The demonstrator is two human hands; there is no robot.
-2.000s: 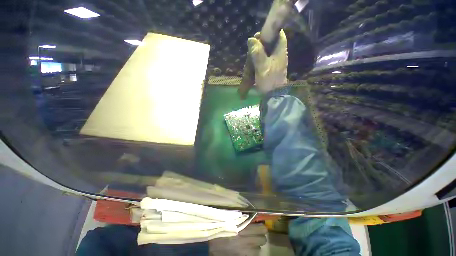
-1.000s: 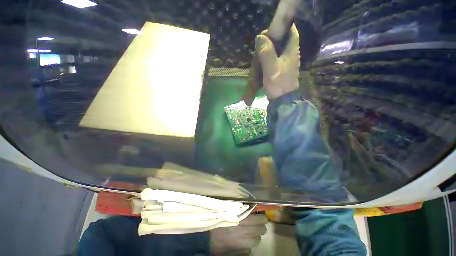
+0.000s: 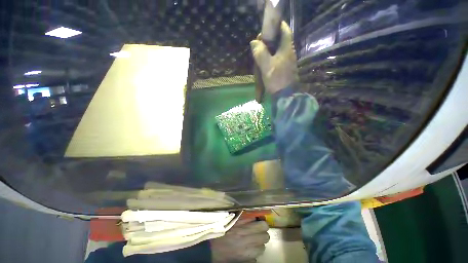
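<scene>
The green circuit board point(image 3: 244, 127) with white and silver specks lies slightly turned on the green mat point(image 3: 205, 154) behind the window. My right hand point(image 3: 278, 64), in a thin pale glove, is shut on a thick grey tube tool point(image 3: 271, 23). A narrow dark brown part point(image 3: 258, 85) below the hand points down at the board's upper edge. My right forearm in a blue sleeve covers the area right of the board. My left hand point(image 3: 240, 244) is outside the window at the front ledge, fingers curled, beside a white bundle; whether it holds something cannot be told.
A bright cream slanted panel point(image 3: 138, 102) stands left of the mat. White folded strips point(image 3: 174, 228) lie at the window's lower edge. A yellow block point(image 3: 268, 174) is below the mat, beside my sleeve. Red padding point(image 3: 106, 224) runs along the lower edge. A dark green surface point(image 3: 421, 226) is at right.
The view has shifted and tilted. My right hand and the tool remain over the board's upper edge, with the brown part now more upright. The board stays on the mat.
</scene>
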